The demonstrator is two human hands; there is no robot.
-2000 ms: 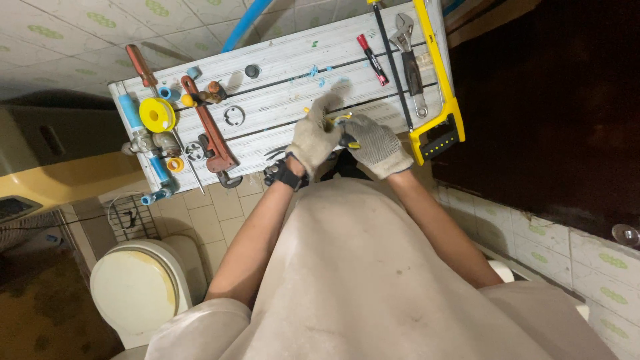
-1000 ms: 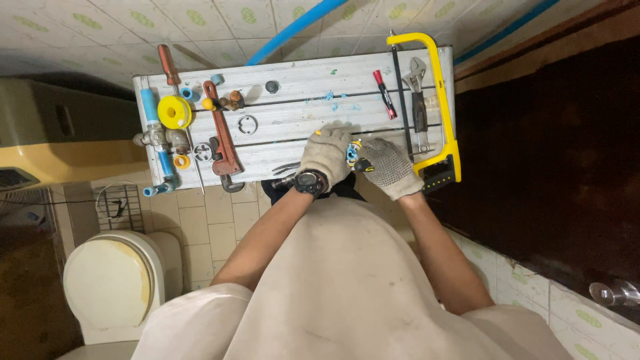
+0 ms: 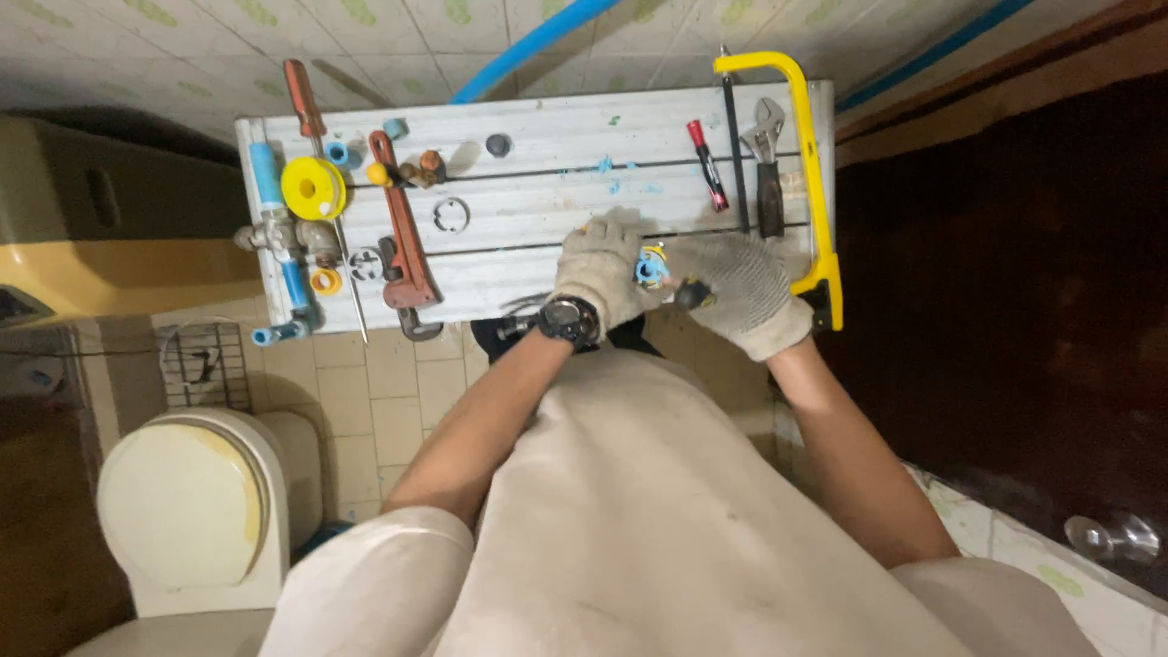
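Note:
In a knit glove, my left hand [image 3: 602, 269] is closed around a small blue plastic pipe fitting [image 3: 651, 266] near the front edge of the slatted white table [image 3: 529, 210]. My gloved right hand [image 3: 744, 287] holds a small black-and-yellow tool [image 3: 693, 292] by the fitting; its working end is too small to make out. To the right lie a yellow hacksaw [image 3: 818, 182], an adjustable wrench [image 3: 768, 169] and a red-and-black marker [image 3: 707, 166]. A red pipe wrench [image 3: 406, 228] rests left of my hands.
On the table's left are a yellow tape roll [image 3: 313, 189], a long screwdriver [image 3: 303, 99], a metal valve [image 3: 281, 234] and blue pipe pieces [image 3: 266, 173]. A toilet [image 3: 182, 502] stands at lower left. A blue pipe [image 3: 529, 46] runs behind the table.
The blue fitting shows between my hands, where two seconds ago it was hardly visible. Both hands stay close together over the front edge. The view has shifted.

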